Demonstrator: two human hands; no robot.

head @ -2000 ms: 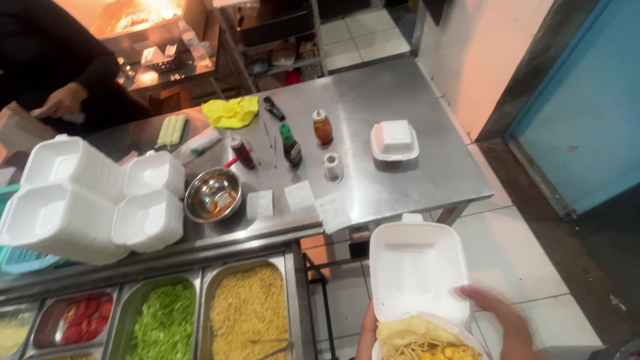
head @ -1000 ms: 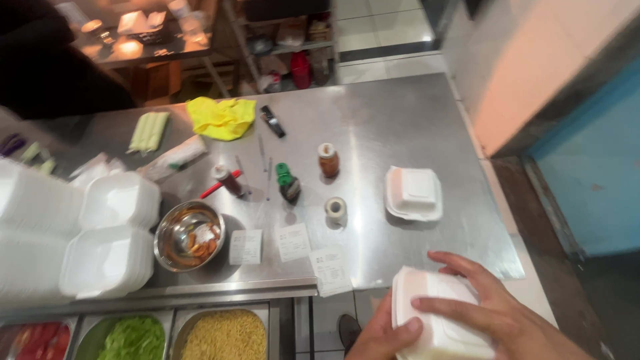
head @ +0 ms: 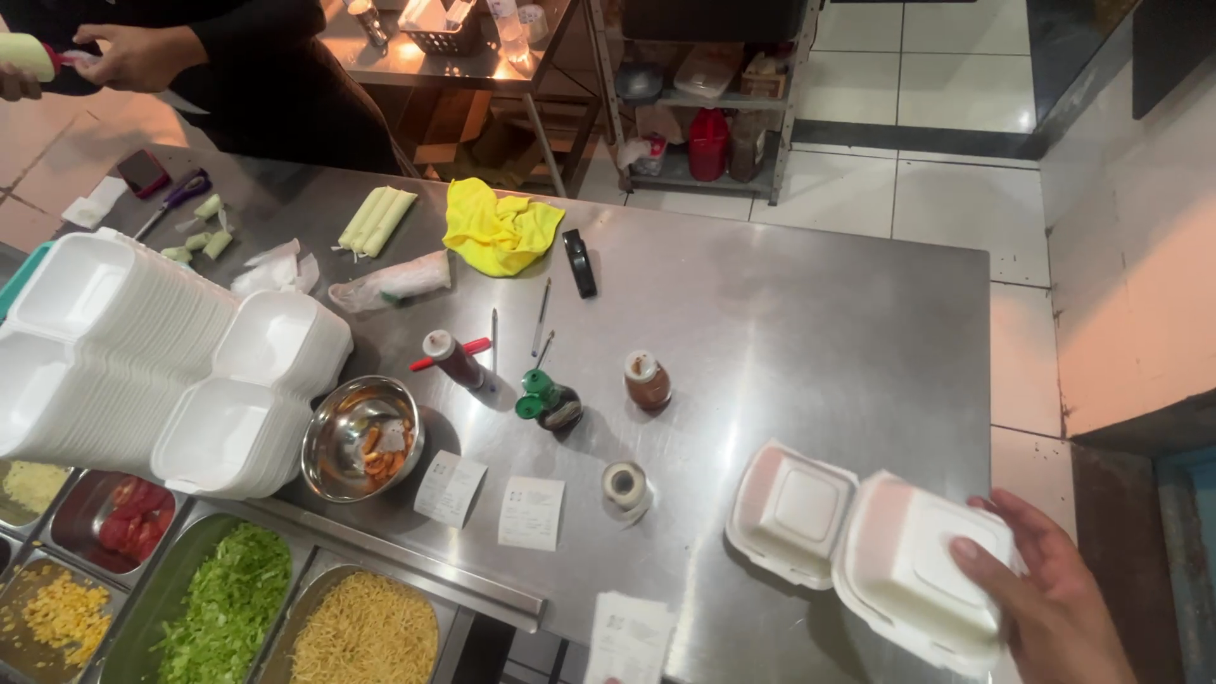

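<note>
My right hand [head: 1040, 589] holds a closed white foam container [head: 926, 565] by its right side, thumb on the lid and fingers at the far edge. This box is beside a smaller closed foam container [head: 793, 513] on the steel counter. At the bottom edge only a fingertip of my left hand [head: 613, 680] shows, at a printed paper slip [head: 629, 636]; the rest is out of frame. Two more slips [head: 451, 487] [head: 532, 513] lie further left. A paper roll [head: 625, 484], a sauce bottle [head: 648, 382] and a green-capped bottle [head: 551, 401] stand between.
Stacked open foam containers [head: 218, 432] stand left, beside a metal bowl [head: 363, 439]. Trays of shredded lettuce [head: 223, 598] and shoestring potatoes [head: 366, 627] sit nearest me. A yellow cloth [head: 499, 228] and black stapler [head: 579, 263] lie farther back. Across the counter another person's hands [head: 142, 57] hold something pale.
The foam container was open with food in it, then closed between both my hands. Now it is beside the smaller box with only my right hand on it; my left hand has moved away to the left.
</note>
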